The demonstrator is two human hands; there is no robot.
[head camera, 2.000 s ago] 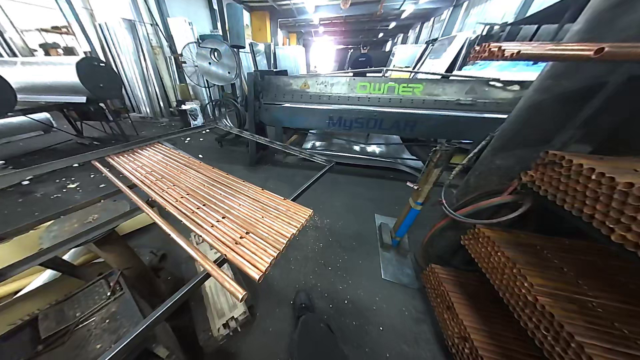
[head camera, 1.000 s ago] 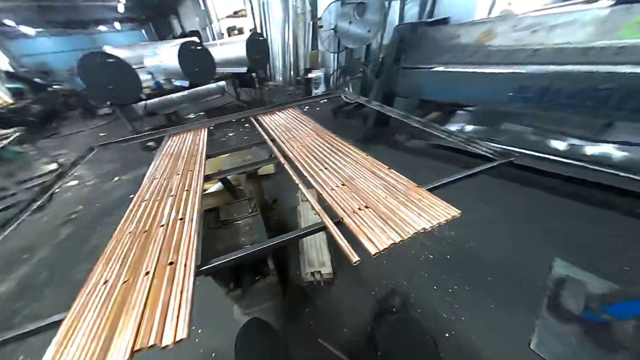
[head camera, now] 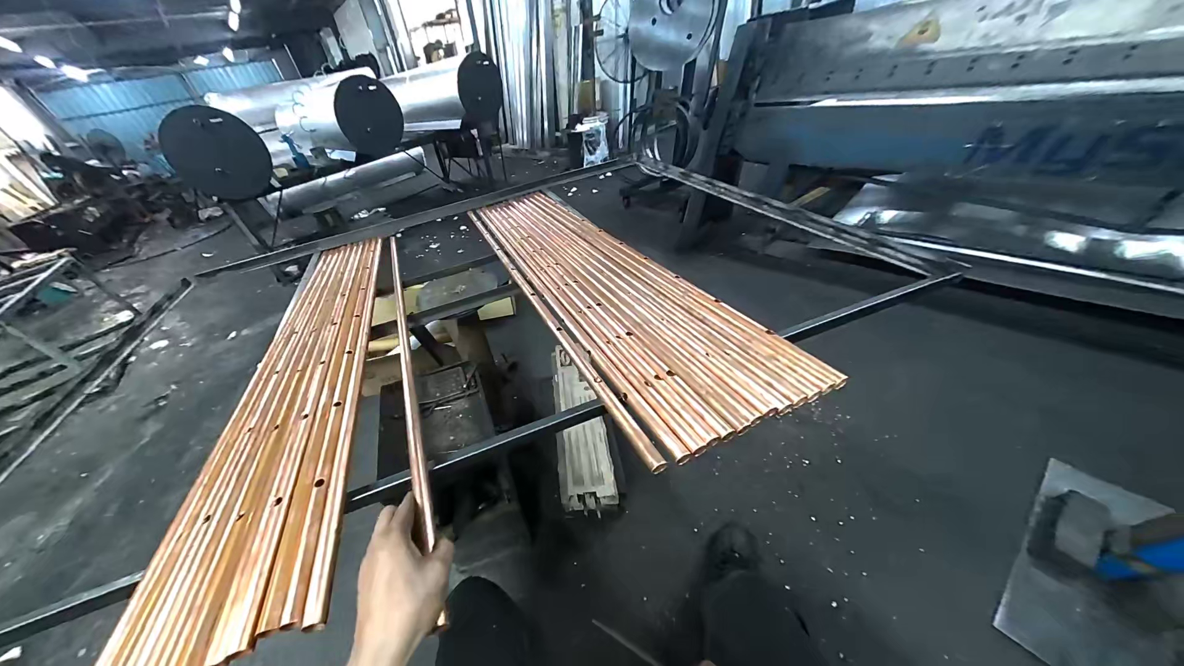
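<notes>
My left hand point(head camera: 402, 578) is closed around the near part of a single copper pipe point(head camera: 412, 398), whose near end shows just below the fingers. The pipe lies between two flat groups of copper pipes with small drilled holes. The left group point(head camera: 277, 407) is close beside my hand. The right group point(head camera: 647, 324) lies across the dark metal frame, with one pipe point(head camera: 573, 351) along its left side slightly apart at the near end. My right hand is not seen.
A dark metal frame point(head camera: 518, 437) supports the pipes. Below it are a slatted block point(head camera: 585, 444) and a dark box. A metal plate with a blue-handled thing point(head camera: 1027, 592) is at the lower right. Cylindrical tanks point(head camera: 314, 116) and a large sheet-metal machine point(head camera: 906, 120) stand behind.
The view has swung left. My left hand has come into view, holding a single pipe between the two groups, where no pipe showed one second ago.
</notes>
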